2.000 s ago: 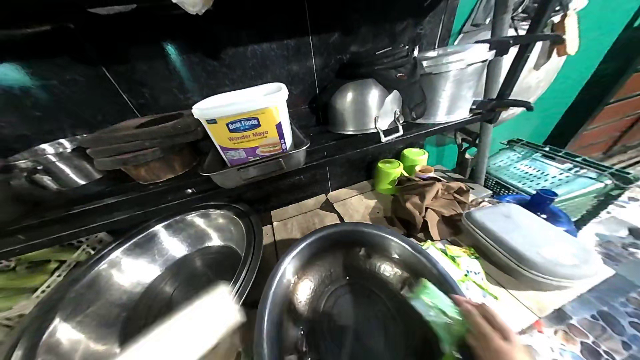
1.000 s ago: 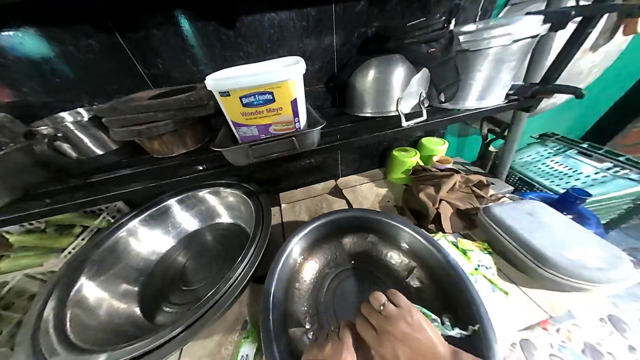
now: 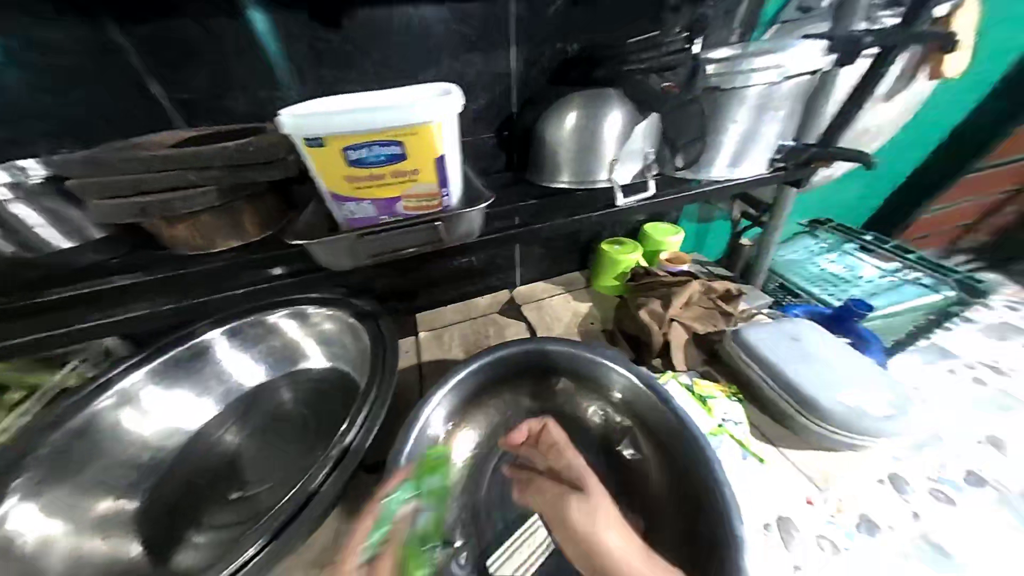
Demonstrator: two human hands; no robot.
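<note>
My left hand (image 3: 380, 532), blurred at the lower edge, holds a green plastic packet (image 3: 428, 508) over the left rim of a round steel basin (image 3: 688, 416). Above the middle of this basin is my right hand (image 3: 560, 488), its thumb and fingers curled close to each other; whether something small is between them cannot be told. A pale ribbed bundle (image 3: 522, 548) shows in the lower part of the basin, left of my right wrist. Clear scraps (image 3: 628, 448) lie on the basin's inner wall.
Nested large steel basins (image 3: 320, 336) stand at left. Behind, a black shelf (image 3: 552, 212) bears a mayonnaise tub (image 3: 384, 160) and pots (image 3: 740, 112). At right are green cups (image 3: 614, 266), a brown cloth (image 3: 680, 312), a lidded container (image 3: 816, 376), wrappers (image 3: 708, 404) and a crate (image 3: 872, 264).
Both hands were together low in the basin one second ago; now they are apart, the left at the left rim with the green packet. The pale bundle now shows in the basin.
</note>
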